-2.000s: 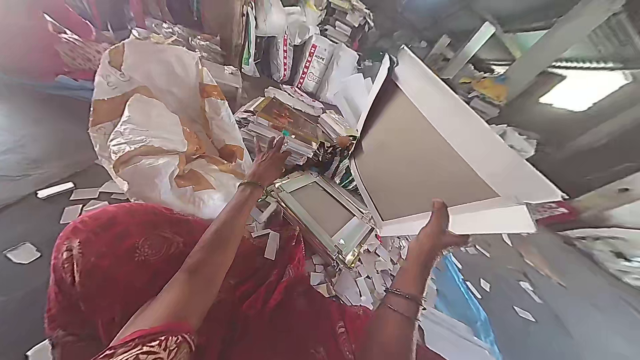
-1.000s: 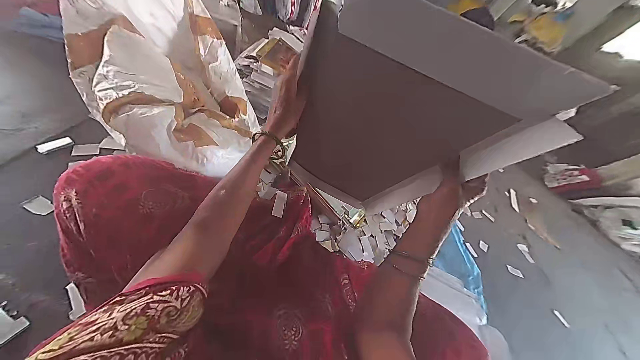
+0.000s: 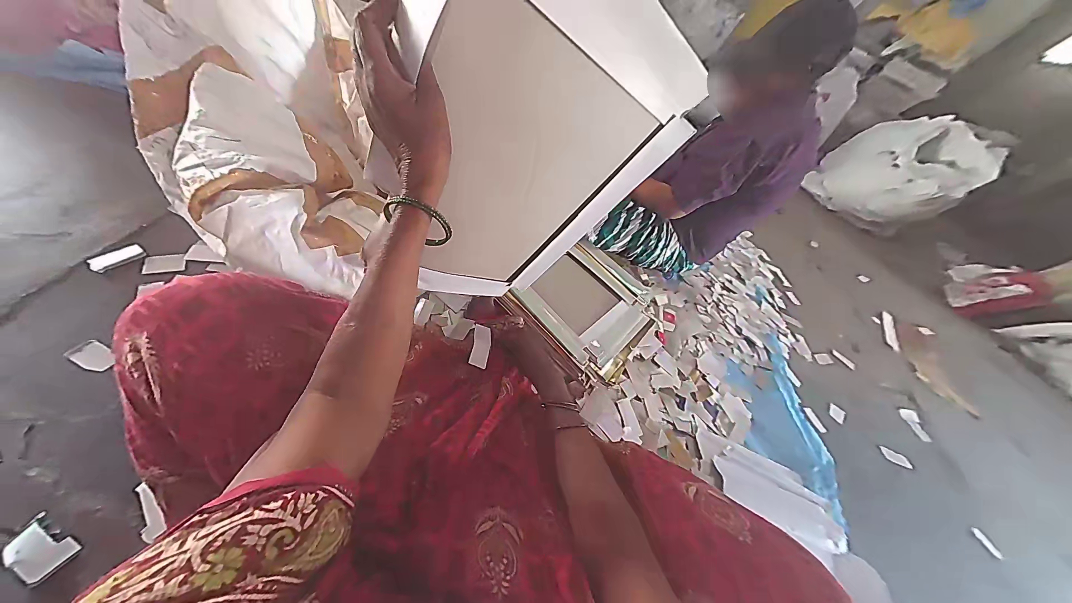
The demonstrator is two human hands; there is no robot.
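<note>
A grey board with white flaps folded along its edges [image 3: 536,142] stands raised and tilted before me. My left hand [image 3: 406,109] is at its upper left edge, thumb on the board's face and fingers at a white flap. My right hand [image 3: 536,352] is low, beneath the board's bottom corner, with its fingers mostly hidden; whether it holds anything cannot be told. Just right of it lies a stack of frame-like pieces with gold and pale edges [image 3: 586,306], partly covered by the board.
A large white and brown sack [image 3: 243,142] stands at the left. Many white scraps [image 3: 712,327] lie on the right, partly over a blue sheet [image 3: 779,410]. Another person in a purple top [image 3: 745,167] sits behind the board. A white bag [image 3: 909,172] rests farther right.
The board has moved left and turned, with my left hand now high on its left edge. My right hand has left the board's lower edge and moved down left. The other person has come into view.
</note>
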